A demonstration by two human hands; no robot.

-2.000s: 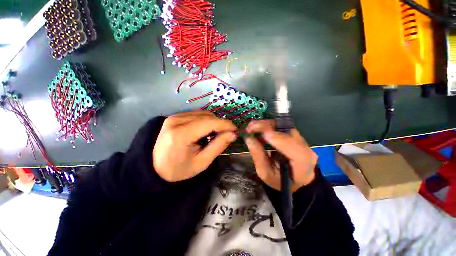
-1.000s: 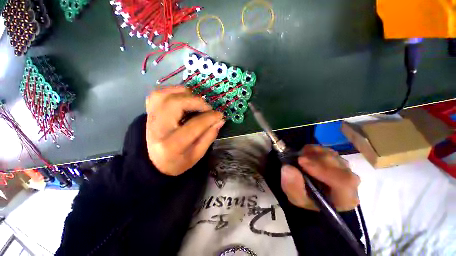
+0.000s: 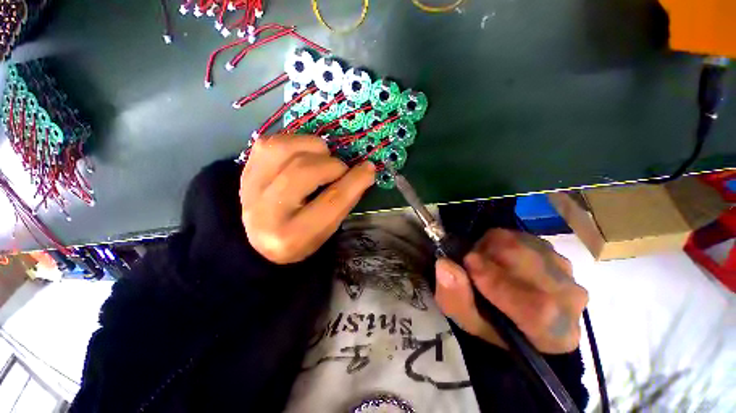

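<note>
The PCB panel (image 3: 355,109) lies slanted on the dark green bench, with red connector leads (image 3: 266,90) hanging off its left side. My left hand (image 3: 303,193) is at the panel's lower edge, its thumb and fingertips pinched on a lead; the held part is mostly hidden. My right hand (image 3: 516,286) grips the soldering iron (image 3: 502,319) by its black handle. The iron's silvery tip is at the lowest round PCB (image 3: 386,177), close to my left fingertips; whether it touches is hard to tell.
The lead pile (image 3: 226,10) is at the top edge. Wired panels (image 3: 40,129) and long cables (image 3: 32,211) are at left. Yellow rings (image 3: 340,29) lie beyond the panel. The orange soldering station (image 3: 706,24) is top right. A cardboard box (image 3: 641,222) and red crate (image 3: 714,250) are below the bench edge.
My right hand has brought the iron from beside my left hand down to the panel's lowest corner. My left hand stays pinched there. The view has moved closer to the panel.
</note>
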